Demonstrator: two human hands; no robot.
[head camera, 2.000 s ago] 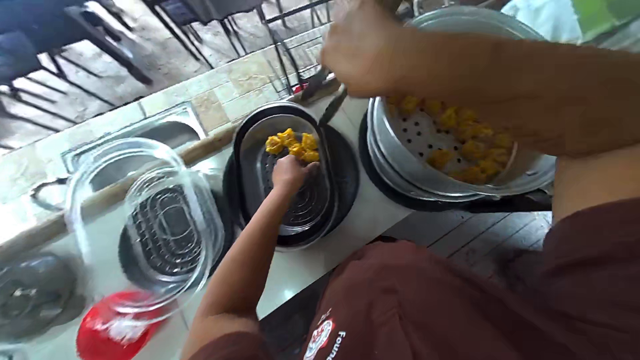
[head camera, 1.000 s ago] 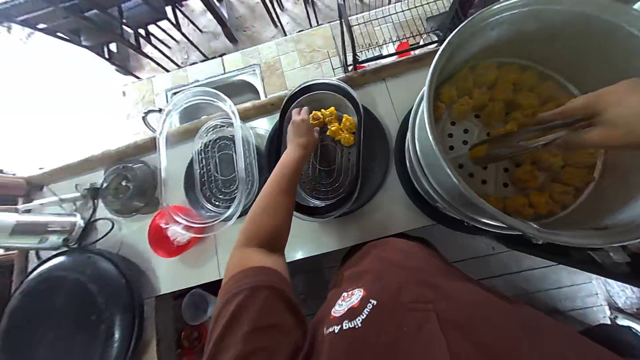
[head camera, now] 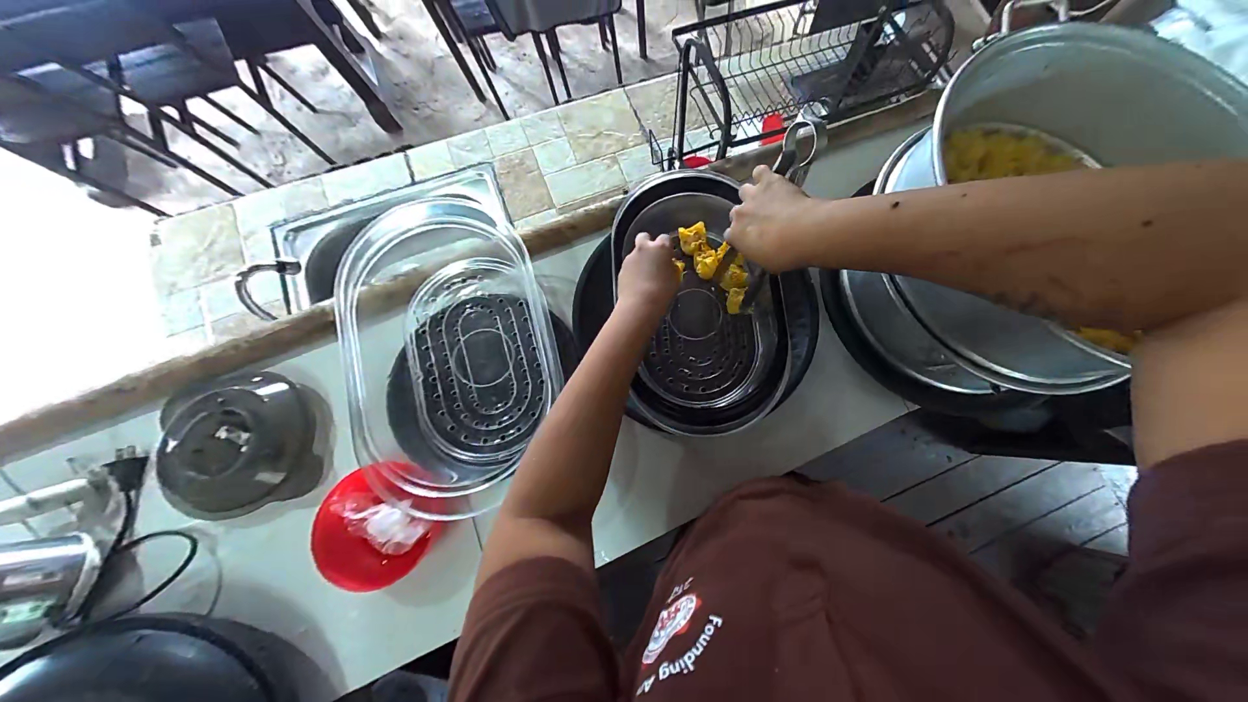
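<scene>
Several yellow dumplings [head camera: 704, 255] sit at the far end of a perforated oval steamer tray [head camera: 697, 341]. My left hand [head camera: 651, 273] is at that tray's left side, its fingers beside a dumpling; whether they grip it cannot be told. My right hand [head camera: 775, 222] holds metal tongs [head camera: 801, 146], whose tips are down among the dumplings at the tray's right. Right of the tray stands a large aluminium steamer pot [head camera: 1033, 88], with more yellow dumplings [head camera: 1009, 154] inside, partly hidden by my right forearm.
To the left, a clear oval steamer tier [head camera: 351, 331] lies over another perforated tray [head camera: 483, 361]. A red bowl [head camera: 341, 536] holding clear plastic, a grey transparent lid [head camera: 234, 444] and a dark round lid [head camera: 136, 673] are further left. A sink [head camera: 331, 258] and wire dish rack [head camera: 721, 88] lie beyond.
My right hand with the tongs has moved left from inside the large pot to the oval tray. My left hand stays at the tray's left side.
</scene>
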